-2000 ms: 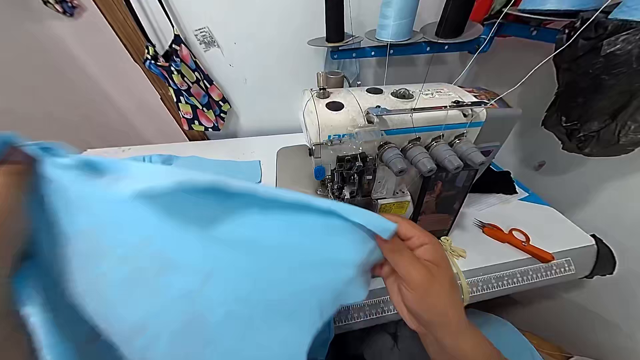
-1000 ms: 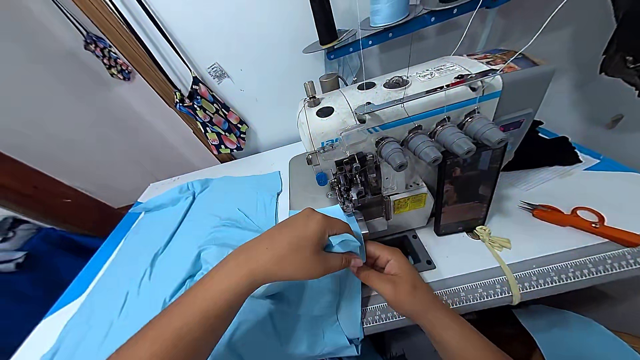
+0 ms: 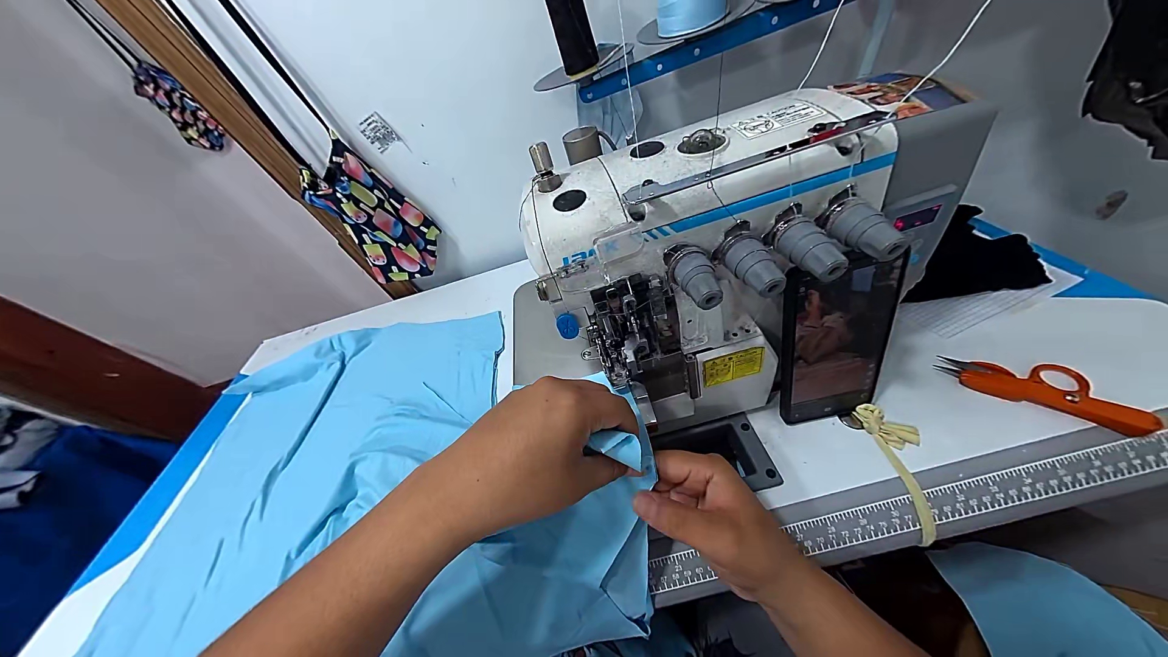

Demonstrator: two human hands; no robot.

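Light blue fabric (image 3: pixel 401 411) spreads over the left of the table and hangs over its front edge. A part of it lies at the presser foot of a white overlock sewing machine (image 3: pixel 712 182). My left hand (image 3: pixel 547 447) pinches a folded piece of the fabric just in front of the foot. Close on its right, my right hand (image 3: pixel 712 511) holds the fabric's edge between thumb and fingers. The fingertips of both hands nearly meet. The needle area is partly hidden behind the machine's guard and parts.
Orange thread snips (image 3: pixel 1049 392) lie at the right, near a measuring tape (image 3: pixel 1004 488) along the front edge. A phone (image 3: pixel 839 338) leans against the machine. Black cloth (image 3: pixel 981 260) lies behind it. Thread cones (image 3: pixel 691 14) stand above. Patterned garments (image 3: pixel 379 214) hang at the wall.
Two seconds ago the fabric was held up in front of the machine; now it lies on the table with its edge at the foot. Since one second ago the hands have hardly moved.
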